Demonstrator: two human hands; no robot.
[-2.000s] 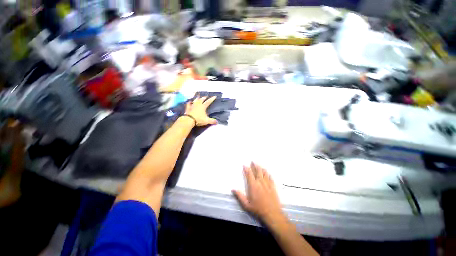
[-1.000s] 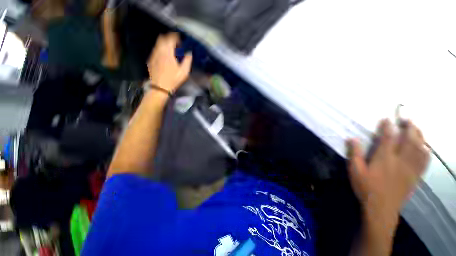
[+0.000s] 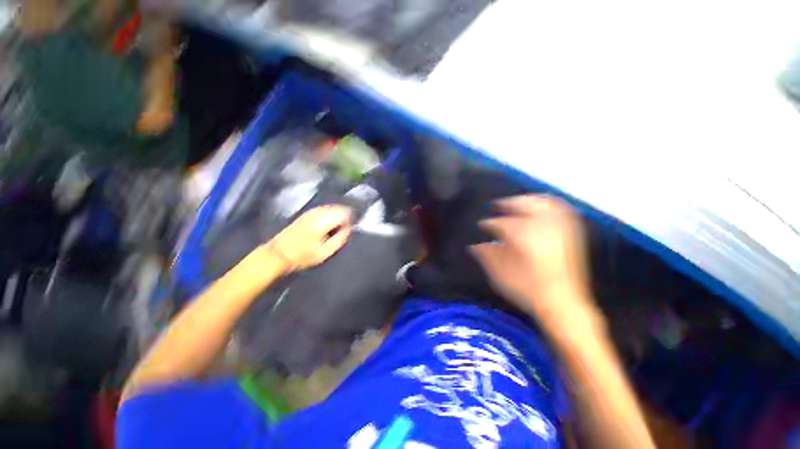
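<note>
My left hand is over the blue crate below the table, with its fingers curled at the dark grey cloth. Blur hides whether it grips the cloth. My right hand is beside the table's front edge, to the right of the crate, with its fingers bent towards the left. It is blurred and I cannot tell whether it holds anything. Small white pieces lie on the dark cloth near my left fingertips.
The blue crate also holds a pale green item. The white table runs diagonally above, with grey cloth on it at the top. Another person's arm shows at the upper left.
My left hand has moved down over the crate's contents and its fingers have curled. My right hand has left the table top and moved left, off its front edge.
</note>
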